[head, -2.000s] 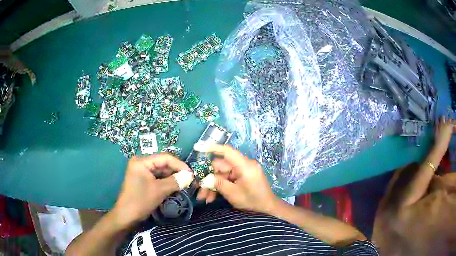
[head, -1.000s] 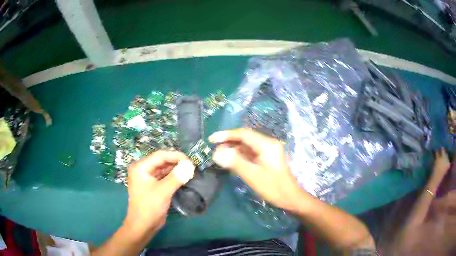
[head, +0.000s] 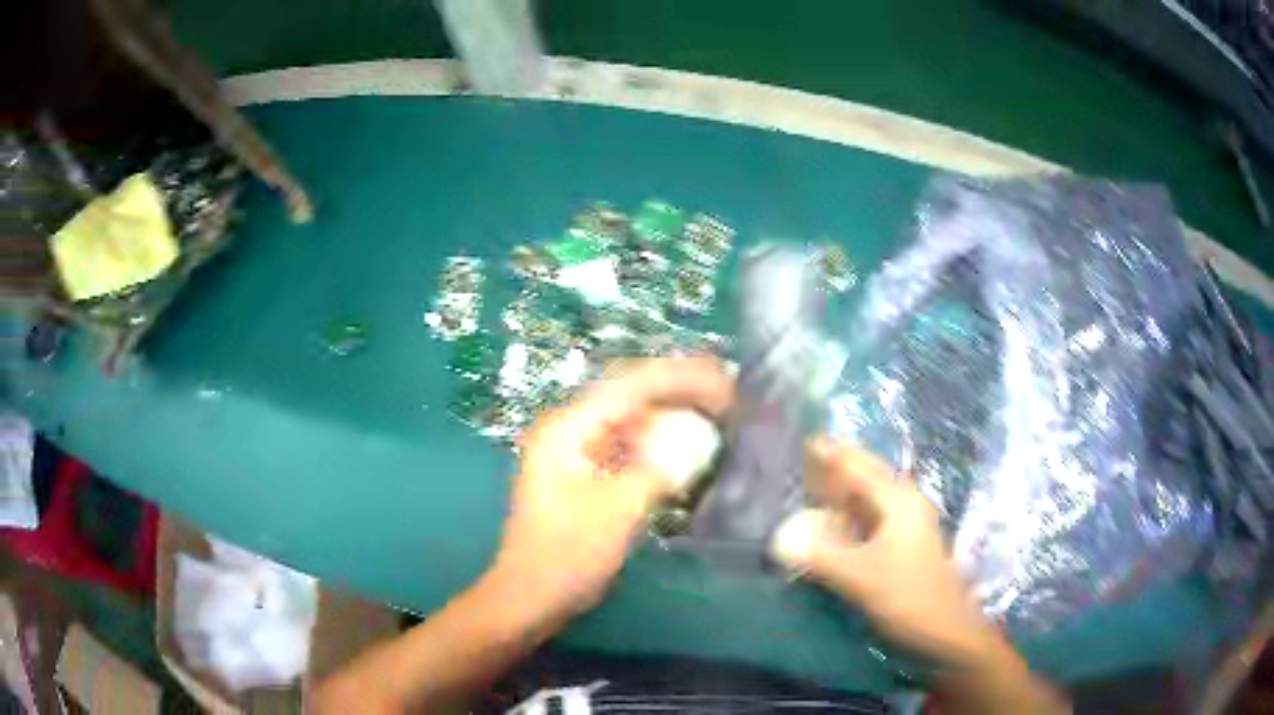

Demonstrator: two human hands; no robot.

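Observation:
A long grey handle housing, blurred by motion, stands lengthwise between my hands, its far end over the board pile. My left hand is at its left side, fingers curled against its edge and the white-covered thumb beside it. My right hand is at the lower right side, its white-covered thumb and bent fingers close to the housing; blur hides whether it grips. Something pale shows on the housing's middle. The round head is not clear. A loose pile of green circuit boards lies beyond my left hand.
A large clear bag lies right of my hands, with grey housings at the far right. A box with yellow paper is at left. One small green piece lies apart. An open carton is below the bench edge.
The view has swung left, so the pile and bag appear farther right. My hands have moved apart around the housing; the board held between their fingertips is no longer clearly visible.

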